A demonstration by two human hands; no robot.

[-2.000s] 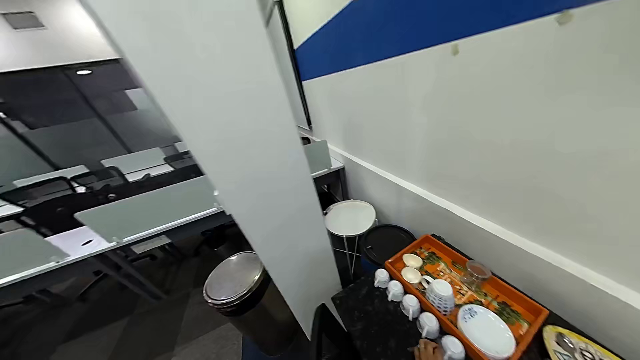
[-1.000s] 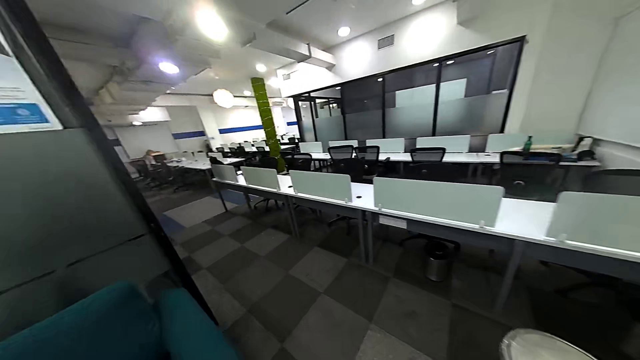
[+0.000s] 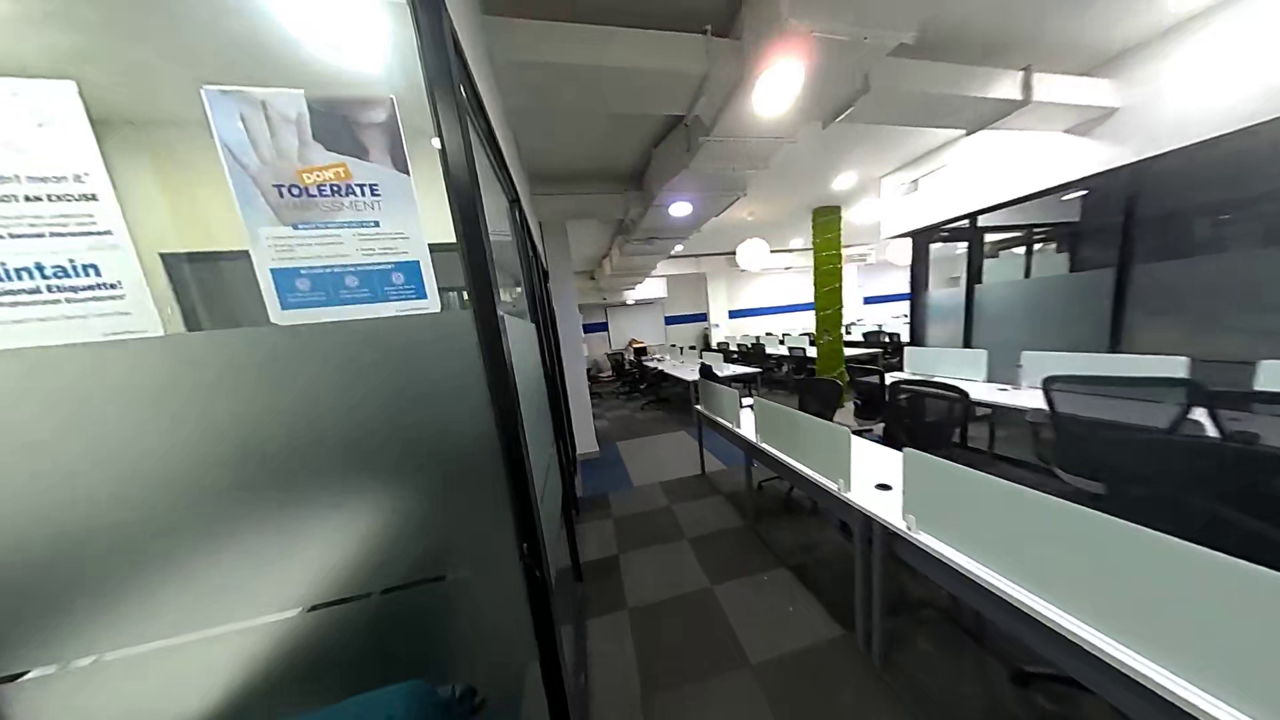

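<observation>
Neither my left hand nor my right hand shows in the head view. A frosted glass partition (image 3: 250, 480) fills the left side, with a poster (image 3: 325, 205) fixed on its upper part. Along the right runs a long white desk (image 3: 870, 462) with pale green divider panels (image 3: 1080, 510). At the bottom left, a bit of teal upholstery (image 3: 385, 700) is partly cut off by the frame's edge.
A checkered carpet aisle (image 3: 680, 590) runs between the black partition frame (image 3: 500, 400) and the desk. Black mesh chairs (image 3: 927, 412) stand behind the desk. A green-wrapped column (image 3: 828, 295) rises farther back.
The view has swung left, off the orange tray of cups and the wall, to the partition and aisle. A hand low by the cups two seconds ago is out of view.
</observation>
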